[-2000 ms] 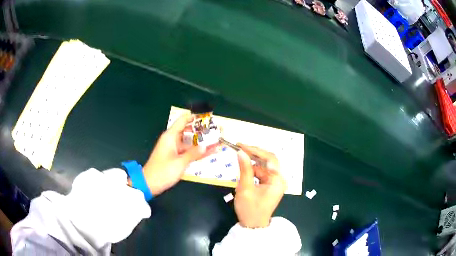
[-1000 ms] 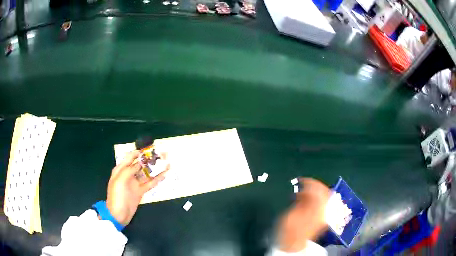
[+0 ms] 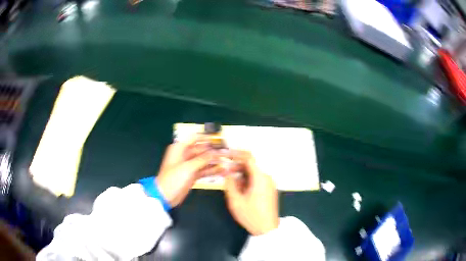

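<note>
A small module with a black square end and an orange middle is upright between my hands, above the label sheet. My left hand grips it from the left. My right hand has its fingertips against the module's lower part. The frame is blurred, and the fingers hide the lower end, so I cannot tell whether a small piece is between the right fingertips. The sheet lies flat on the dark green bench under both hands.
A long pile of label sheets lies at the left. Several small white pieces lie right of the sheet, near a blue bin holding white pieces. Across the green belt stands a white box, with a red object at far right.
My right hand has moved from beside the blue bin back to the module in my left hand. The view has shifted, and the loose white piece below the sheet no longer shows.
</note>
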